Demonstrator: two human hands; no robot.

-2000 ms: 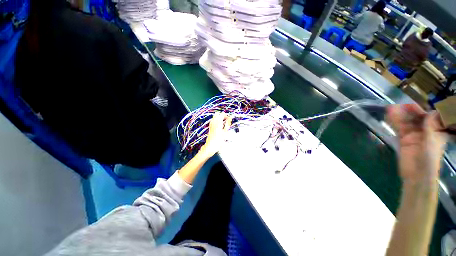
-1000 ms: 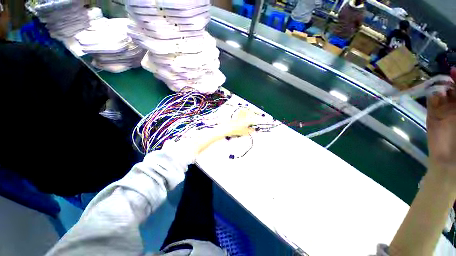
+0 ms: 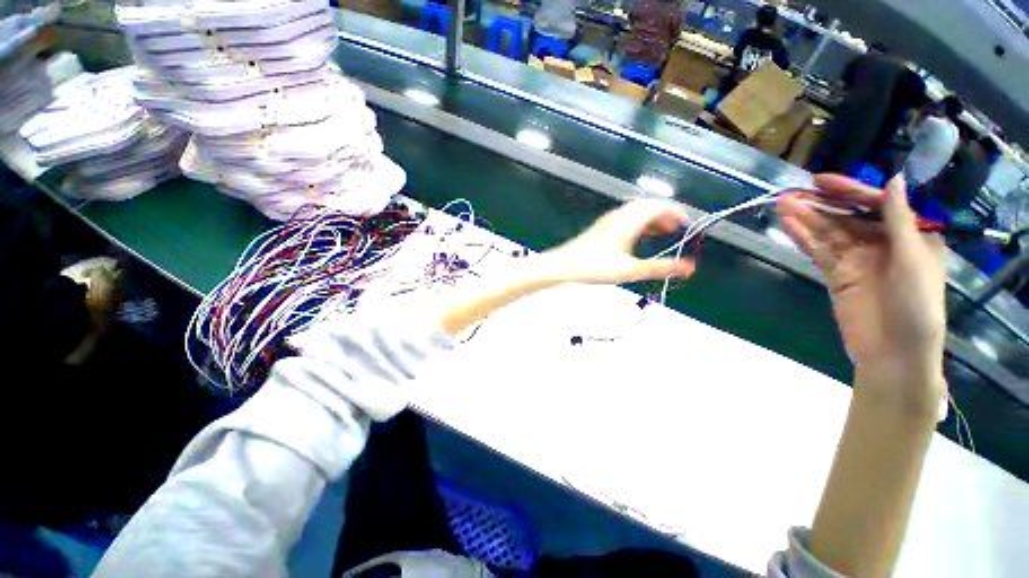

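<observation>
My right hand (image 3: 874,265) is raised at the right and holds a wire harness (image 3: 739,207) of white, red and black leads between thumb and fingers. The harness droops left to my left hand (image 3: 632,243), whose thumb and fingers are spread around it; I cannot tell if they touch it. Small black connectors (image 3: 578,340) hang or lie at its lower ends by the white board (image 3: 632,418). A harness bundle (image 3: 288,277) of red, white and dark wires lies at the left, with several black plugs beside it.
Tall stacks of white panels (image 3: 265,102) stand beyond the bundle. A dark green conveyor (image 3: 451,158) with metal rails runs behind the board. A person's hand (image 3: 93,282) shows at the far left. Cartons (image 3: 758,102) and several people are in the background.
The view has swung right. My left hand has moved off the board, away from the bundle, towards my right hand. The harness has been drawn clear of the pile.
</observation>
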